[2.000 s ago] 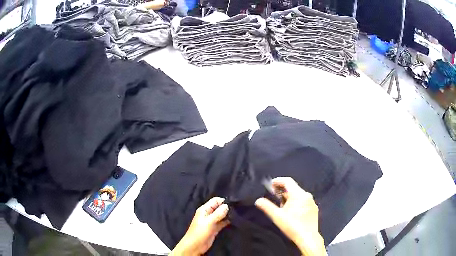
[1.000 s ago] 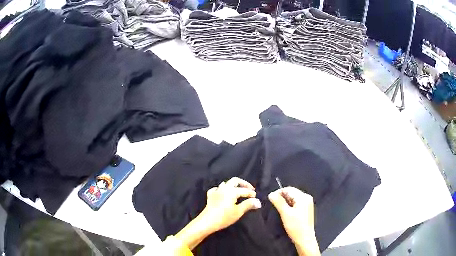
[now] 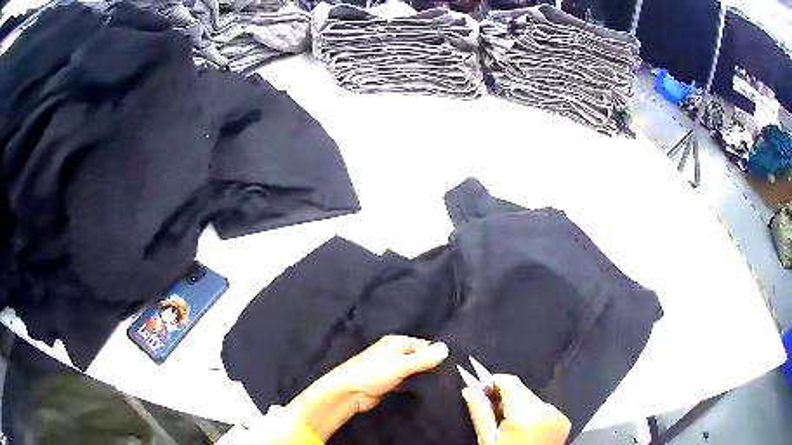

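A black garment point(image 3: 530, 287) lies spread and bunched on the white table in front of me. My left hand point(image 3: 373, 382) pinches its cloth between thumb and fingers near the lower middle. My right hand point(image 3: 517, 413) holds small thread snips point(image 3: 479, 379), their two pointed blades apart and pointing up and left towards my left fingertips. The snips' grip is partly hidden by my fingers. No single thread can be made out.
A large heap of black garments point(image 3: 104, 165) covers the left side. A phone in a dark blue cartoon case point(image 3: 178, 311) lies beside it. Folded grey stacks point(image 3: 395, 54) and loose grey garments point(image 3: 252, 33) are at the far side. The white table point(image 3: 712, 339) has a curved edge.
The snips' blades now show apart. My right hand has moved down, and my left hand has shifted slightly down on the cloth. The bunched folds near the middle have changed shape.
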